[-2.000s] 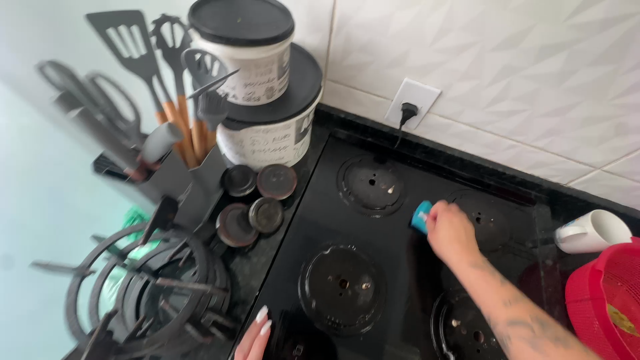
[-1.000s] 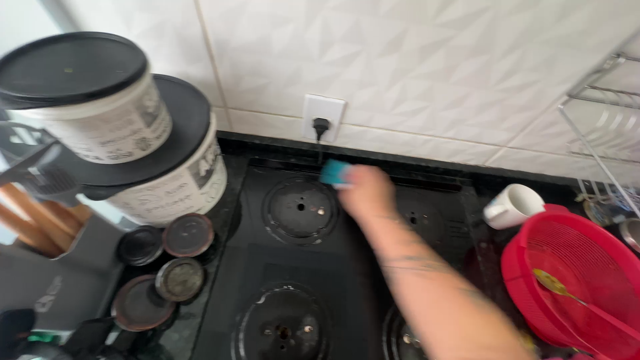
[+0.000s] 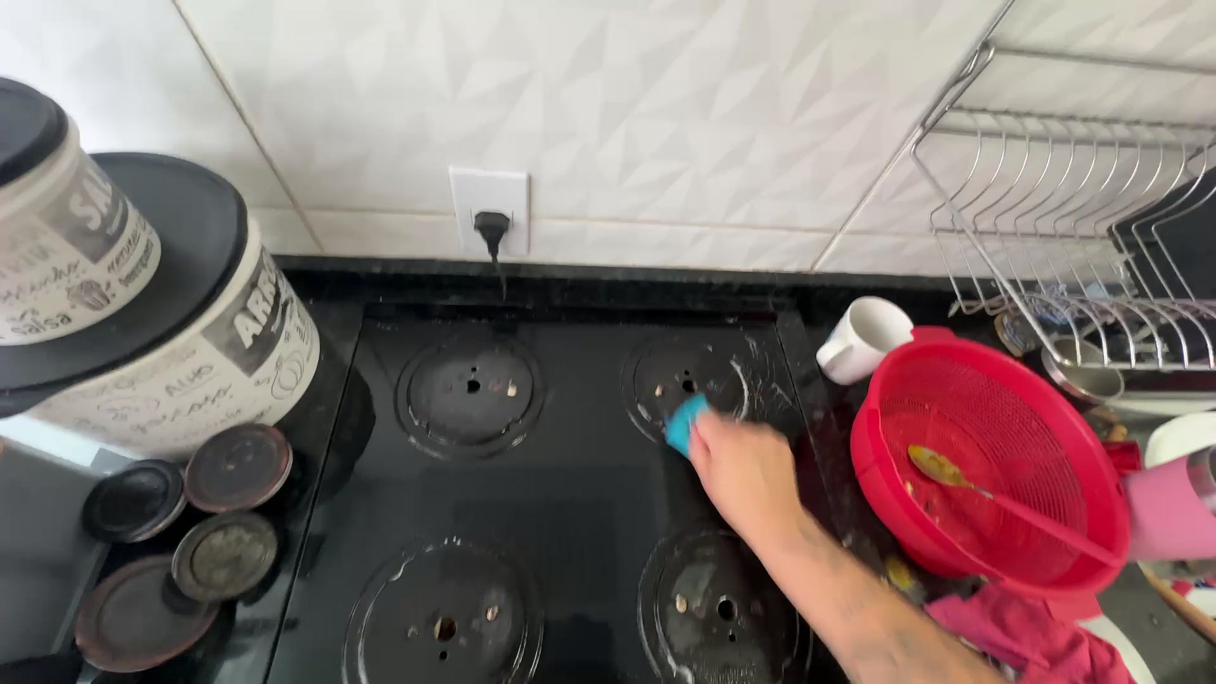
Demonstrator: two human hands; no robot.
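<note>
My right hand grips a blue sponge or cloth, pressed to the black cooktop at the front edge of its back right burner recess. The hand is slightly blurred. Whitish streaks mark the surface right of that recess. The back left burner recess and both front ones show small centre holes and no caps. Several round burner caps lie left of the cooktop. My left hand is out of view.
Two stacked lidded containers stand at the left. A white mug, a red colander holding a spoon, a pink cloth and a wire dish rack are at the right. A black plug sits in the wall outlet.
My right hand has moved with the blue sponge or cloth from the cooktop's back middle to the back right recess. My left hand, at the bottom edge two seconds ago, is out of view. The view has shifted right.
</note>
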